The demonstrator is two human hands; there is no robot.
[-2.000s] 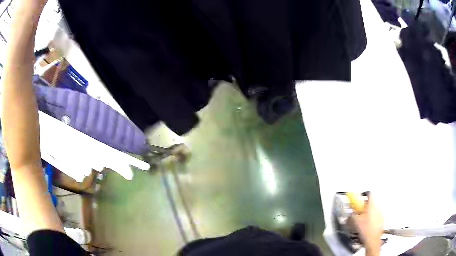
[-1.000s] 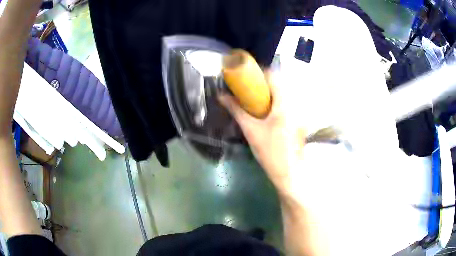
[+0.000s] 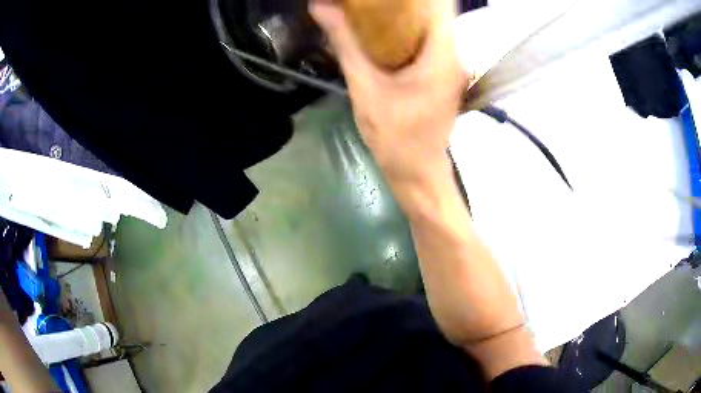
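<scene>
The black garment hangs across the upper left, with its stepped lower edge above the floor. My right hand is closed around the thick yellow-orange handle of the steam iron at the top centre. The iron is blurred and cut off by the top edge. It overlaps the garment's right part in view; whether it touches the cloth is unclear. A pale hose and a thin black cable trail right from the iron. Only part of my left forearm shows at the lower left edge; my left hand is out of the picture.
The white padded ironing table fills the right side, with black cloth at its far side. White pieces and a dark purple quilted piece are at the left. A white pipe sticks out at the lower left.
The iron first came from the table to the garment in my right hand, and now sits higher in view. My left forearm has dropped lower at the left edge. The view has shifted.
</scene>
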